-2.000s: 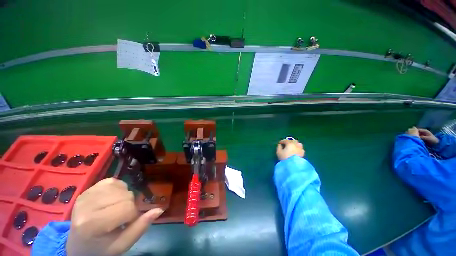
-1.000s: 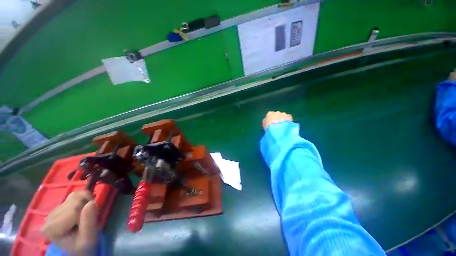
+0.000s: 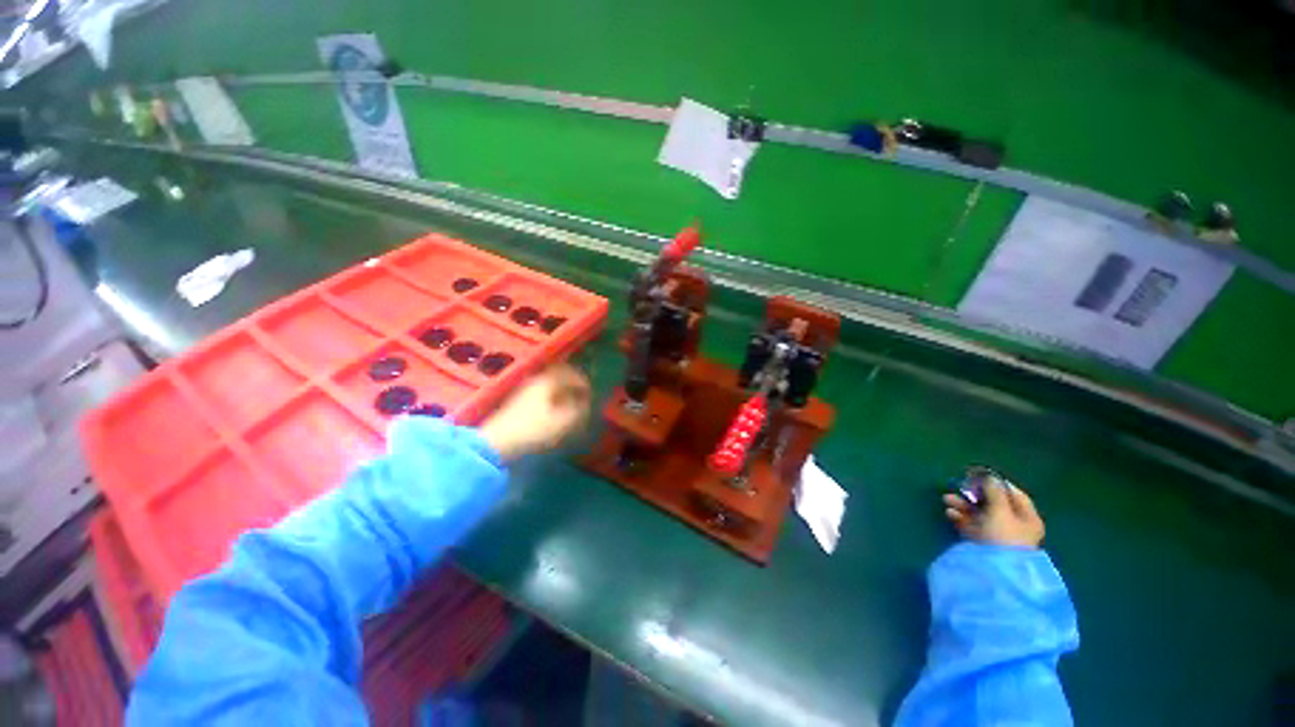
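The brown twin-station fixture [image 3: 679, 426] stands on the bench. Its left clamp handle [image 3: 685, 243] stands up and its right red handle [image 3: 740, 433] lies down toward me. My left hand [image 3: 543, 409] is between the fixture and the red-orange compartment tray [image 3: 270, 472], with curled fingers; whether it holds anything is hidden. Dark glossy discs [image 3: 469, 352] lie in several tray pockets. My right hand [image 3: 998, 514], right of the fixture, holds a small dark round part [image 3: 976, 486] at its fingertips, at or just above the bench; its exact shape is blurred.
A white paper scrap [image 3: 820, 503] lies beside the fixture's right edge. A crumpled white tissue [image 3: 215, 276] lies on the bench beyond the tray. More trays [image 3: 455, 625] are stacked low at the front left. The green partition [image 3: 852, 213] runs behind the bench and carries paper sheets.
The view has swung left, showing the whole tray. My left hand has let go of the left clamp and moved beside the tray. That clamp's handle now stands up. A dark part shows in my right hand.
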